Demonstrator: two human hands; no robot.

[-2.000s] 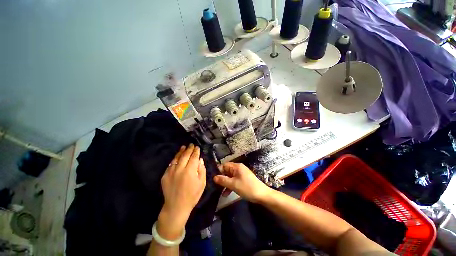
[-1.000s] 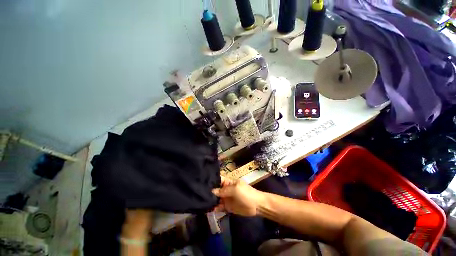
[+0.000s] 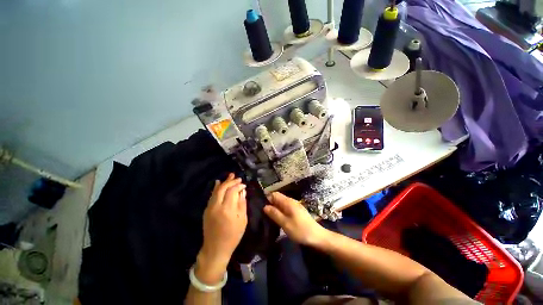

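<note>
Black fabric (image 3: 155, 208) lies in a heap left of the overlock machine (image 3: 280, 113) and reaches under its left front, by the presser foot area. My left hand (image 3: 226, 217), with a pale bangle at the wrist, rests on top of the fabric, fingers pointing at the machine. My right hand (image 3: 292, 217) is at the machine's front edge and holds the fabric's right edge between thumb and fingers. The needle itself is too small to make out.
A smartphone (image 3: 368, 128) lies right of the machine, near a round spool disc (image 3: 440, 107). Black thread cones (image 3: 258, 39) stand behind. A red basket (image 3: 381, 229) with black pieces is lower right. Purple fabric (image 3: 476, 77) lies upper right. Lint (image 3: 321, 205) hangs at the table edge.
Since one second ago, my left hand has come up from the lower left onto the fabric. My right hand and the fabric have moved up to the machine, covering the yellowish plate.
</note>
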